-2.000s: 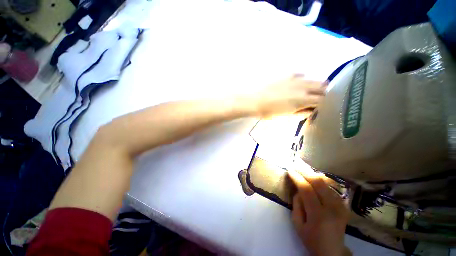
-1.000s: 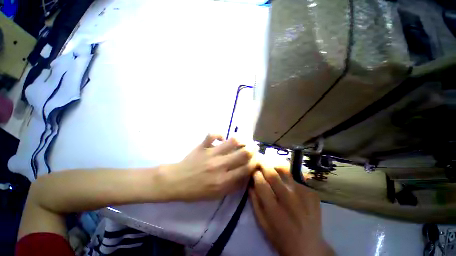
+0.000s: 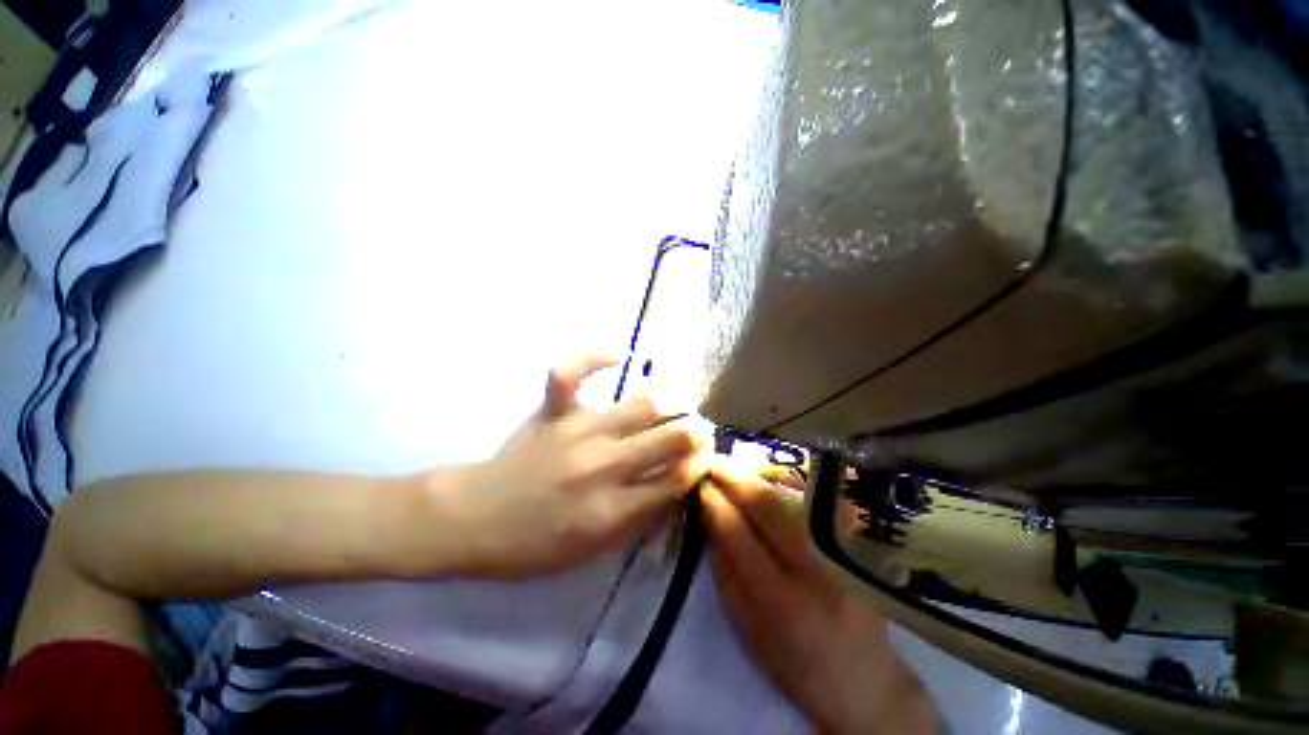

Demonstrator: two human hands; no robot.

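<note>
The beige sewing machine head (image 3: 919,244) fills the right side, with a shiny film-like surface. My left hand (image 3: 574,481) lies on the work left of the needle area, fingertips under the head's edge. My right hand (image 3: 804,618) is beside it, fingertips meeting the left ones in bright glare. A dark strip (image 3: 660,632) runs from under the fingertips down over the table's front edge, beside pale white fabric (image 3: 592,646). Both hands press on this work. The needle and presser foot are hidden by glare and fingers.
White pieces with dark wavy edges (image 3: 108,216) lie at the far left of the white table (image 3: 345,359). Black-and-white striped fabric (image 3: 280,675) is below the front edge. The machine bed's dark outline (image 3: 642,309) shows left of the head.
Since two seconds ago, the left hand has come from beside the head to the needle area and the fingertips have met. The dark strip now shows below them. The view has shifted closer to the head.
</note>
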